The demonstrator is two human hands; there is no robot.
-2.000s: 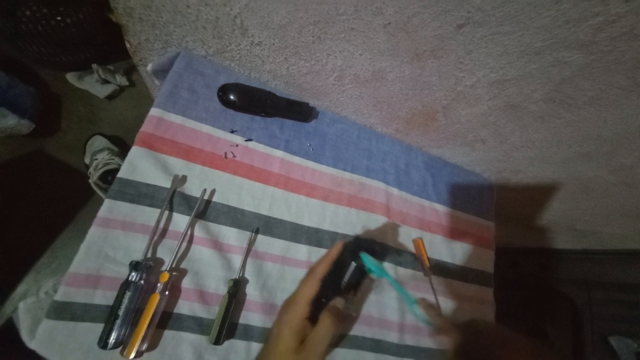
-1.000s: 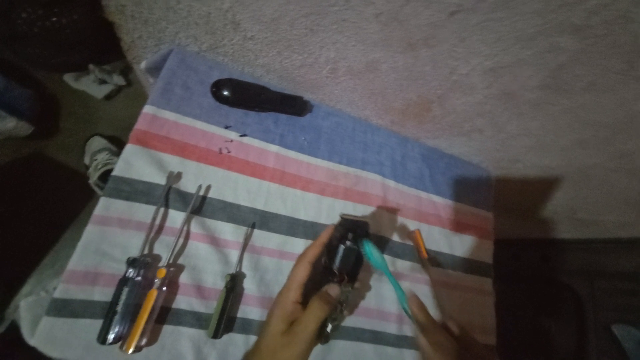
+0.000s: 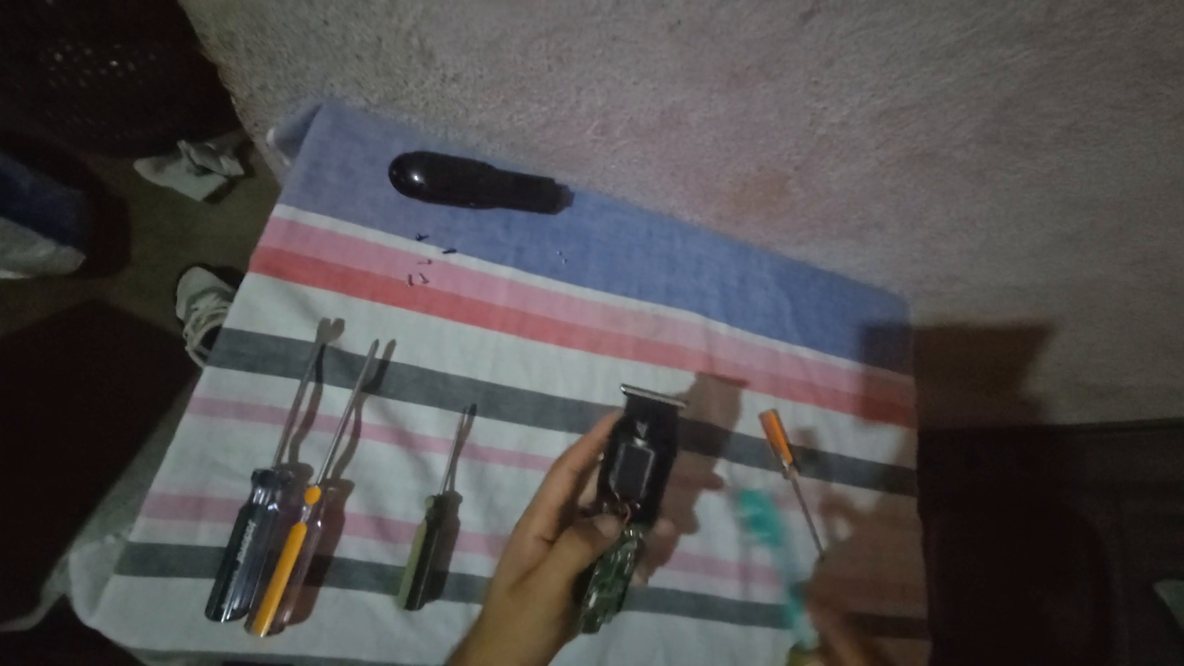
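My left hand (image 3: pixel 555 555) holds an opened hair trimmer (image 3: pixel 640 462), its metal blade pointing up and away and its green circuit board (image 3: pixel 610 578) bare at the lower end. At the lower right, my right hand (image 3: pixel 837 634) is blurred and grips a teal brush (image 3: pixel 772 546), which is apart from the trimmer. Beyond that hand, an orange-handled screwdriver (image 3: pixel 777 439) lies on the cloth. A black trimmer housing part (image 3: pixel 476 182) rests on the blue stripe, with several small screws (image 3: pixel 424 262) nearer to me.
The striped cloth (image 3: pixel 518 365) covers the table. On its left lie a black-and-clear screwdriver (image 3: pixel 250 546), a yellow-and-clear screwdriver (image 3: pixel 287 564) and a green-handled one (image 3: pixel 428 555). A rough wall (image 3: pixel 740 139) stands behind; a shoe (image 3: pixel 203 305) is on the floor at left.
The teal brush was against the trimmer and is now away from it, to the right. My left hand has turned the trimmer since two seconds ago, so its circuit board shows.
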